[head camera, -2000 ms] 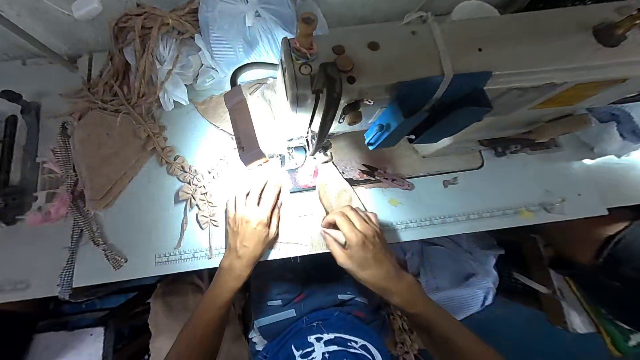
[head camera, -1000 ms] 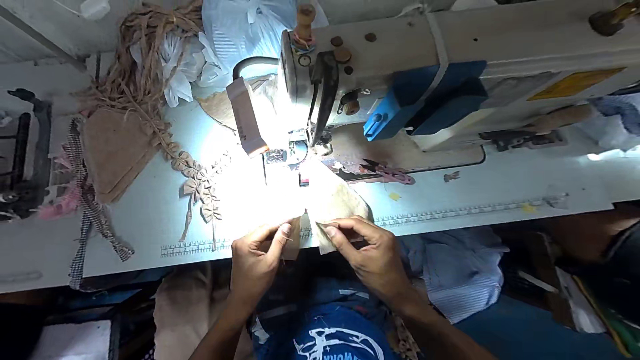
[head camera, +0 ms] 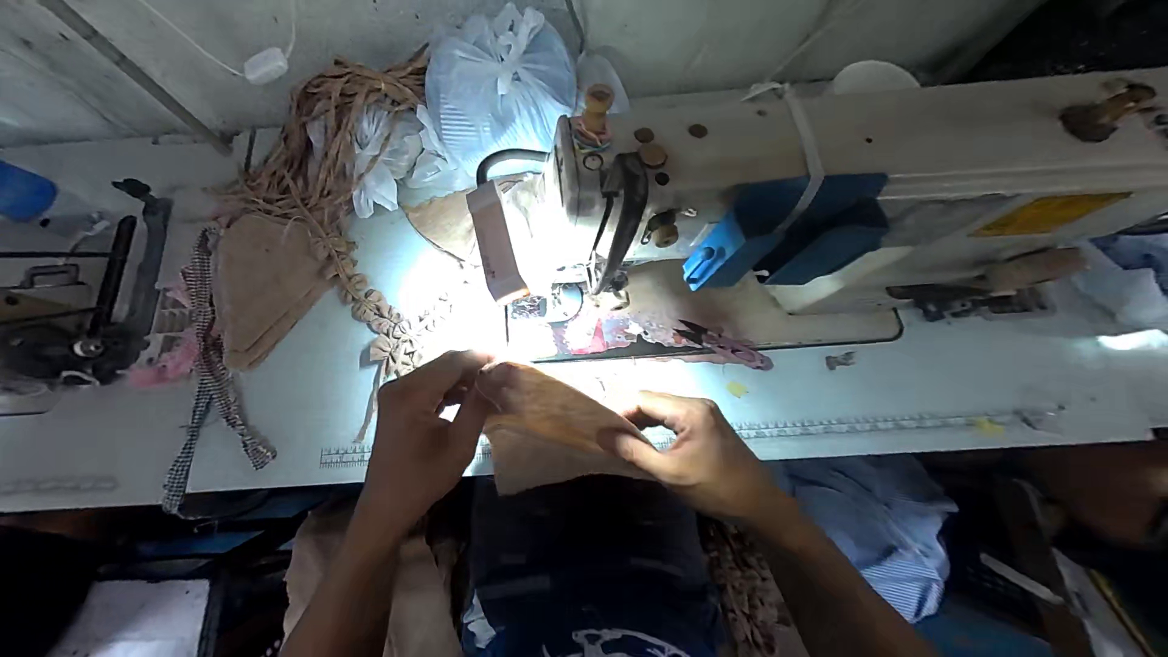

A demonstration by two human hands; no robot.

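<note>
Between my two hands a tan fabric piece [head camera: 557, 415] is stretched, raised over the front edge of the table. My left hand [head camera: 429, 420] pinches its upper left corner; my right hand [head camera: 698, 447] grips its right side between thumb and fingers. Part of the cloth hangs below, past the table's edge. Behind it stands a sewing machine [head camera: 584, 201] with its lamp lit, and glare hides some of the needle area. Pink-handled thread snips [head camera: 725, 347] lie on the machine bed, right of the needle.
Stacked tan fabric pieces [head camera: 265, 283], a checked fabric strip [head camera: 205, 383] and a ruffled tan trim [head camera: 374, 315] lie at left. Tied plastic bags [head camera: 502, 78] stand behind. A measuring tape [head camera: 849, 426] runs along the front edge. Blue holders [head camera: 794, 228] hang on the machine arm.
My hands, low at the table's front edge a second ago, are now raised and farther apart with the cloth spread between them. Two seconds ago they lay flat near the needle.
</note>
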